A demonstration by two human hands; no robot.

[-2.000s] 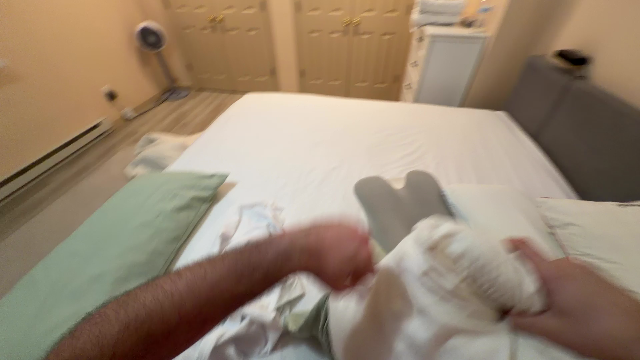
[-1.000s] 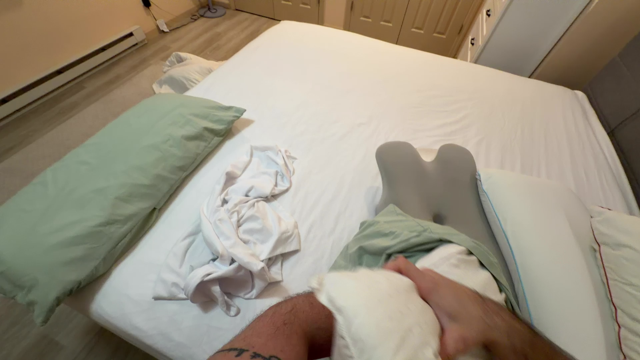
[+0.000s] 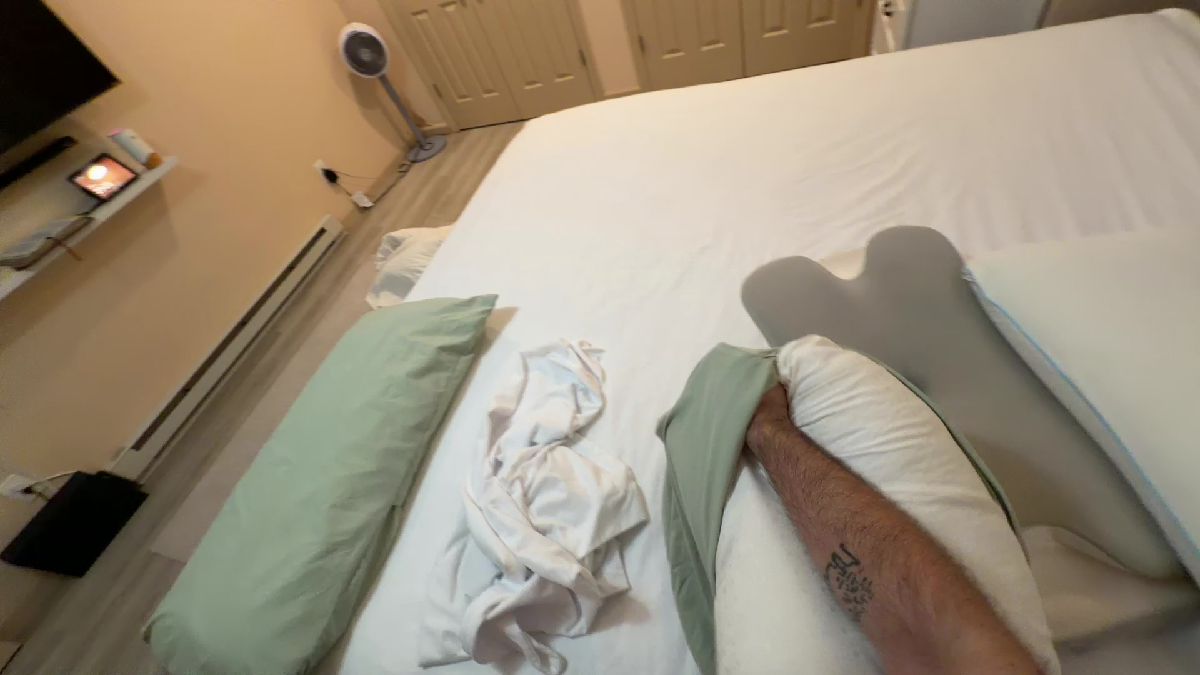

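My left forearm, bearing a tattoo, reaches from the lower right into the mouth of a green pillowcase (image 3: 708,412). Inside the case my left hand (image 3: 771,408) is hidden past the wrist, so its fingers do not show. A white pillow (image 3: 881,441) lies partly in that case, bulging on both sides of my forearm. My right hand is out of view. A crumpled white cloth (image 3: 553,497) is on the bed left of the case. Further left, a pillow in a green case (image 3: 328,478) rests along the bed's edge.
A grey contoured cushion (image 3: 937,328) lies beyond the white pillow, beside a white pillow with blue piping (image 3: 1106,337). The white-sheeted bed (image 3: 750,169) fills the middle. Off its left side are bunched fabric (image 3: 408,262), a standing fan (image 3: 366,52) and a baseboard heater (image 3: 234,347).
The view has swung left. A second ago both arms were at the white pillow, with a hand on it; now one forearm shows, its hand inside the green case. My right hand has left the view.
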